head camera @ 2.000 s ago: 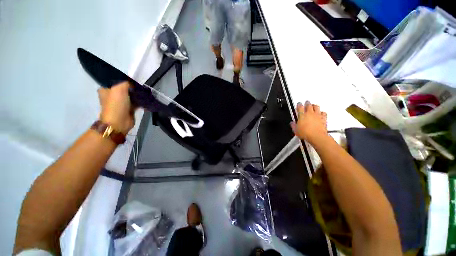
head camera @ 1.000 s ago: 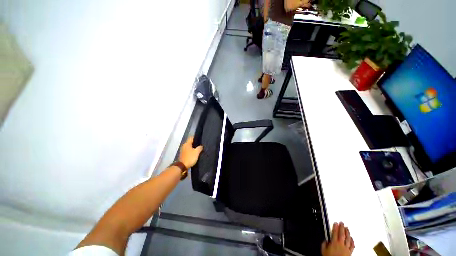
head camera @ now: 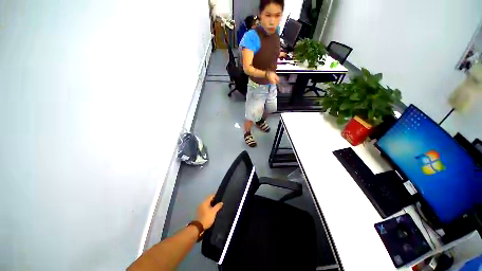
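Note:
A black office chair with a mesh back and a pale edge stands between the wall and the white desk, low in the middle of the view. My left hand, with a brown wristband, grips the edge of the chair's backrest on the wall side. The backrest is turned towards the wall, and the seat lies on the desk side. The chair's lower part is cut off by the picture's bottom edge. My right hand is not in view.
The white desk holds a keyboard, a mouse pad, a lit monitor and a potted plant. A bagged garment lies on the floor by the wall. A person stands beyond the desk's far end, facing me.
The view has tilted up, showing more of the person and the far desk. The chair and my left hand sit lower in the picture. My right hand has left the view.

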